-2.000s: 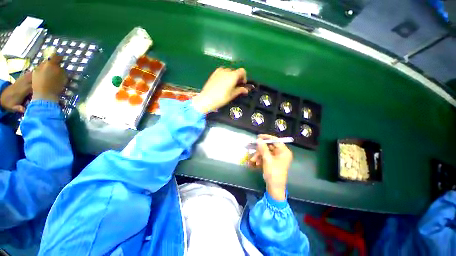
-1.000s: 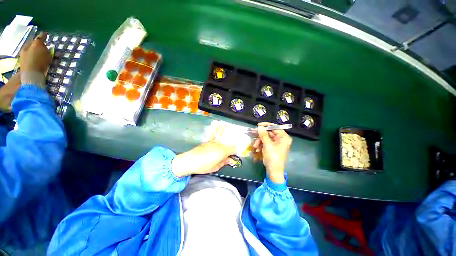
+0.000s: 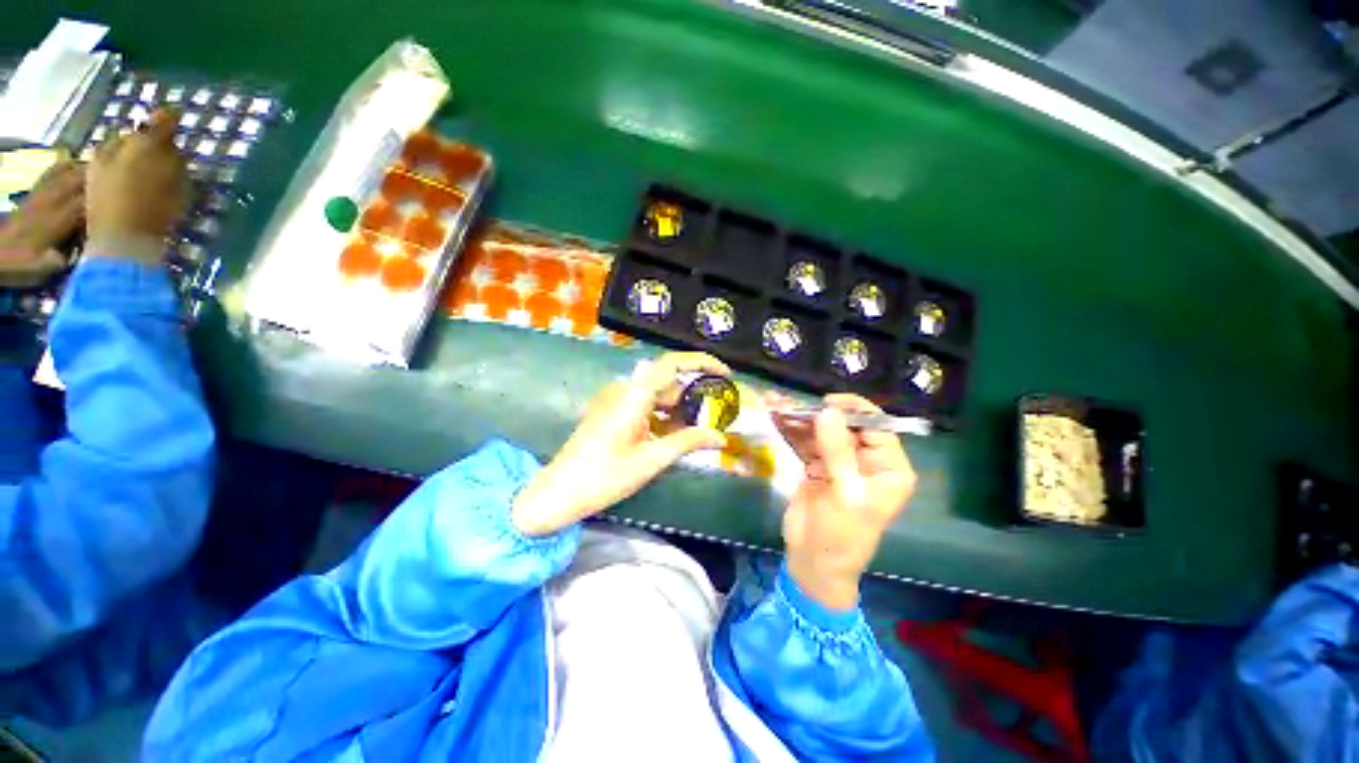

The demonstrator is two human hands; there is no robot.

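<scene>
My left hand [image 3: 619, 447] holds a small round part [image 3: 710, 403] with a dark rim and a yellow and whitish centre between thumb and fingers. My right hand [image 3: 850, 485] grips slim pale tweezers [image 3: 879, 422], whose tip points left toward the part; whether it touches is unclear. The white backing sheet [image 3: 757, 459] with yellow pieces lies below and between my hands, partly covered. Behind them is the black parts tray [image 3: 727, 352] with two rows of square pockets. One back-row pocket is empty, the back-left part looks amber and the others look silver-white.
Orange round stickers [image 3: 525, 286] lie left of the tray, beside a clear pack with orange discs [image 3: 291, 283]. A black box of beige pieces [image 3: 1125, 465] stands at right. At far left another person's hands [image 3: 137, 187] are over a grid tray [image 3: 224, 127]. A metal rail runs behind.
My left hand went from the tray's back row down to the sheet, then rose with a round part in its fingers. My right hand moved slightly right and down with the tweezers.
</scene>
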